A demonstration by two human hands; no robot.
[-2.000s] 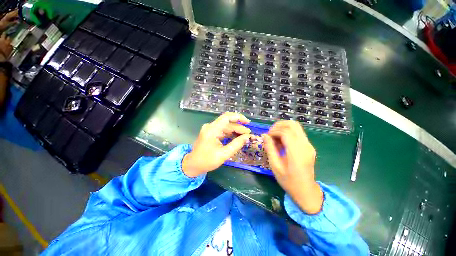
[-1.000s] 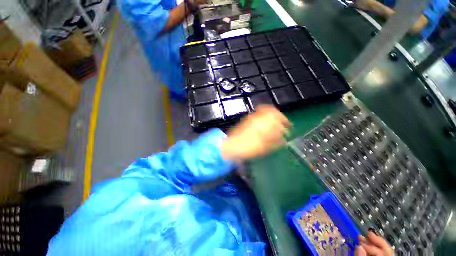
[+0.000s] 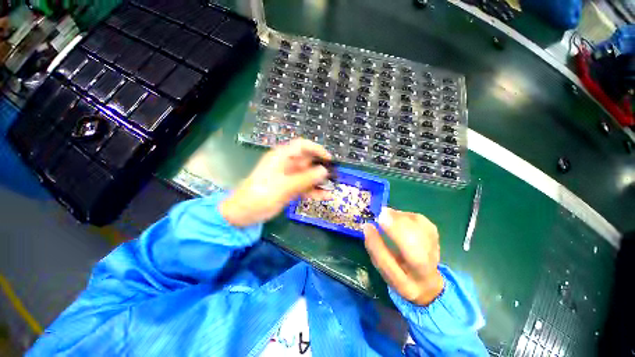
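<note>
The small blue parts bin (image 3: 339, 202) lies in front of me with a heap of tiny whitish and gold pieces. My left hand (image 3: 284, 180) is blurred over the bin's left end, with a small black unit (image 3: 326, 167) in its fingertips. My right hand (image 3: 406, 245) is at the bin's right end, thumb and fingertips together at the rim; whether they pinch a tiny piece I cannot tell. The black blister tray (image 3: 125, 97) at left holds one loose black unit (image 3: 88, 128).
The clear blister tray (image 3: 362, 104) with rows of small dark parts lies behind the bin. Silver tweezers (image 3: 473, 217) lie at right. The curved conveyor belt (image 3: 515, 90) beyond carries scattered dark units. A grooved panel (image 3: 557, 324) is at lower right.
My left hand has come back from the black tray to the bin with a black unit. The black tray now shows one loose unit instead of two. The view has swung back right.
</note>
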